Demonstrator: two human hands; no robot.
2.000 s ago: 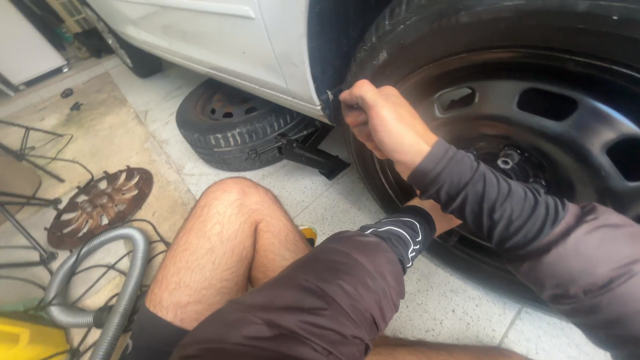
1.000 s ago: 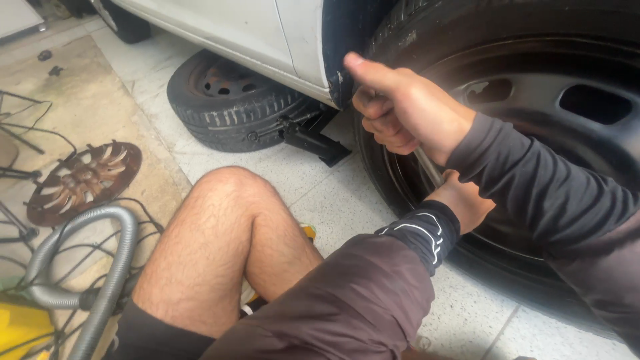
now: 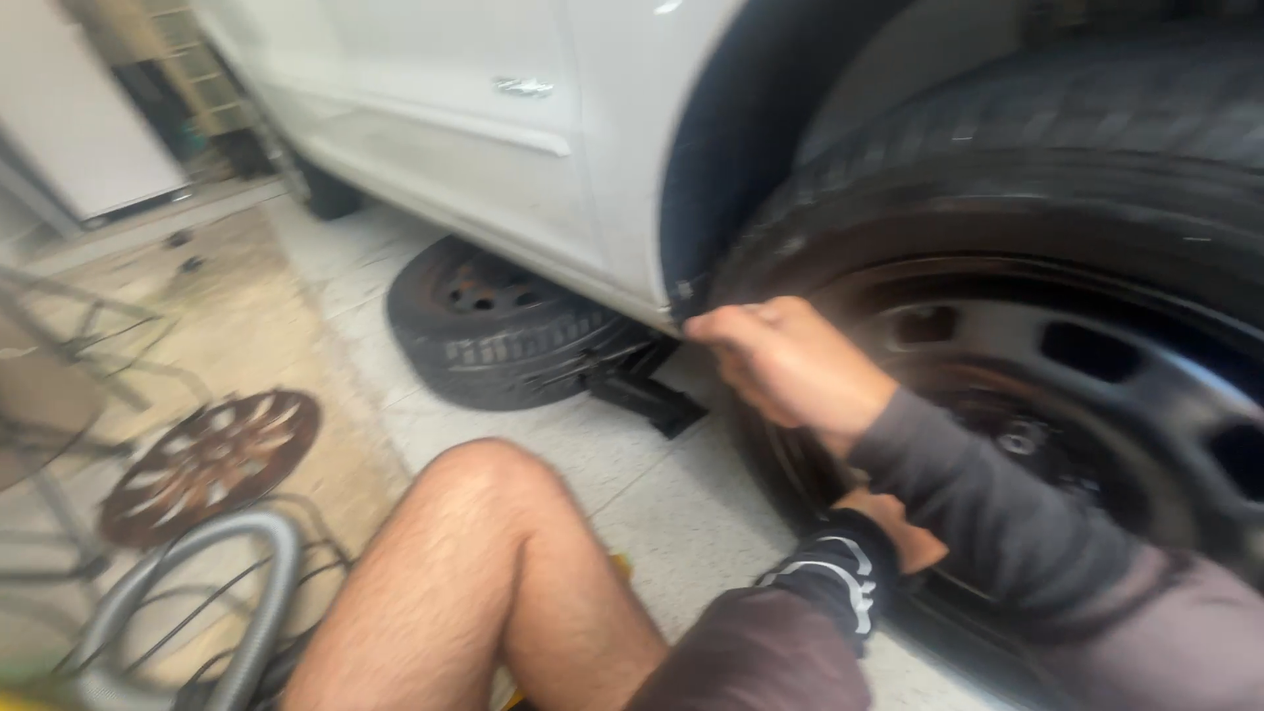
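My right hand is closed in a fist at the left side of the wheel, just below the rear edge of the white car's wheel arch. The metal tool bar it grips is almost wholly hidden by the fingers. Below it, partly behind my right forearm, my left hand is at the lower rim; what its fingers hold cannot be seen. The mounted wheel has a black steel rim and a dark tire. Its hub shows near the right forearm.
Under the sill of the white car lies a loose wheel, with a black jack beside it. On the floor at left are a rusty wheel cover, a gray ribbed hose, cables and thin metal legs.
One second ago my right hand had its thumb raised and a metal bar showed below it, toward my left hand. Now the thumb is down and the fist hides the bar.
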